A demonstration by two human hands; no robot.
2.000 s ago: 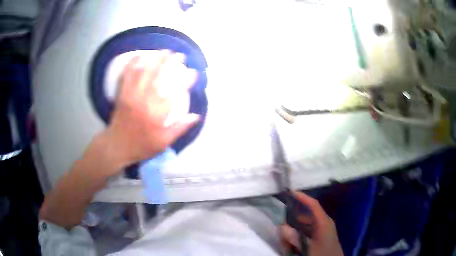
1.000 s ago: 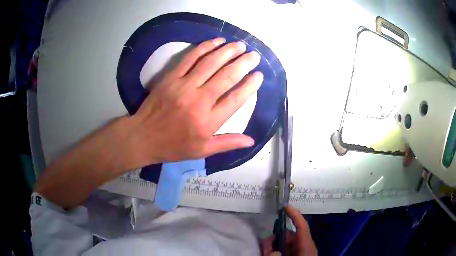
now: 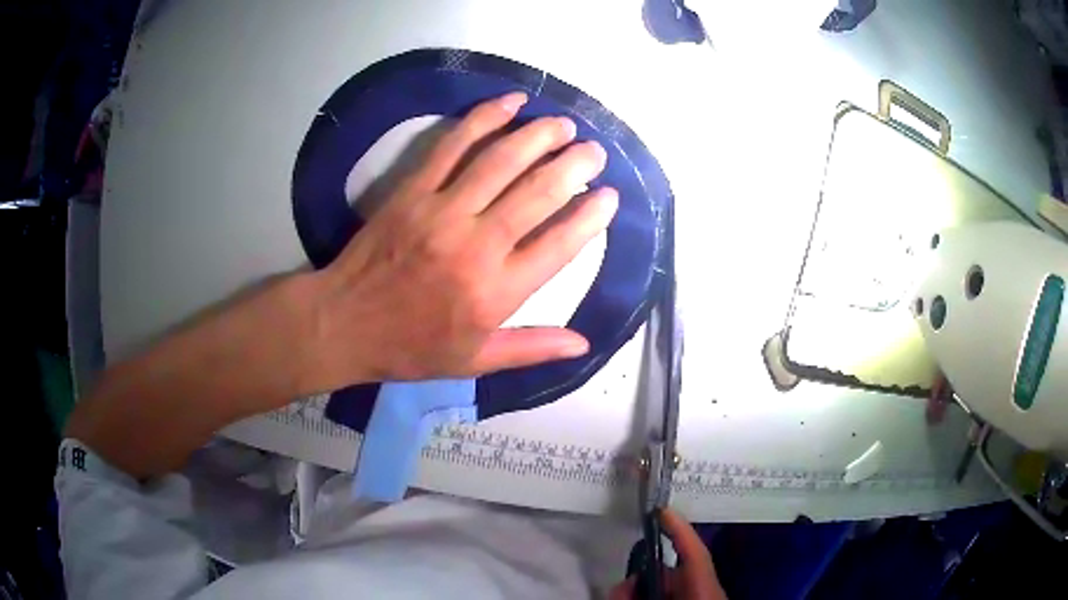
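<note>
A navy curved fabric ring (image 3: 334, 188) lies flat on the white table, with small pale marks near its outer edge. A light blue strip (image 3: 392, 451) lies at its lower end and hangs over the table's front edge. My left hand (image 3: 451, 252) lies flat on the ring, fingers spread, pressing it. My right hand (image 3: 685, 563), partly cut off by the bottom edge, holds the shears (image 3: 658, 410) by their black handle. The long blades point away from me, at the ring's right outer edge.
A cream sewing machine head (image 3: 1007, 328) with a green panel stands at the right, beside a pale bed plate (image 3: 855, 246) with a metal loop. A printed ruler (image 3: 750, 478) runs along the table's front edge. Dark pieces (image 3: 673, 21) lie at the back.
My left hand has moved right with the navy ring since the earliest frame. My right hand has brought the shears up to the ring's right edge. In the last second little has moved.
</note>
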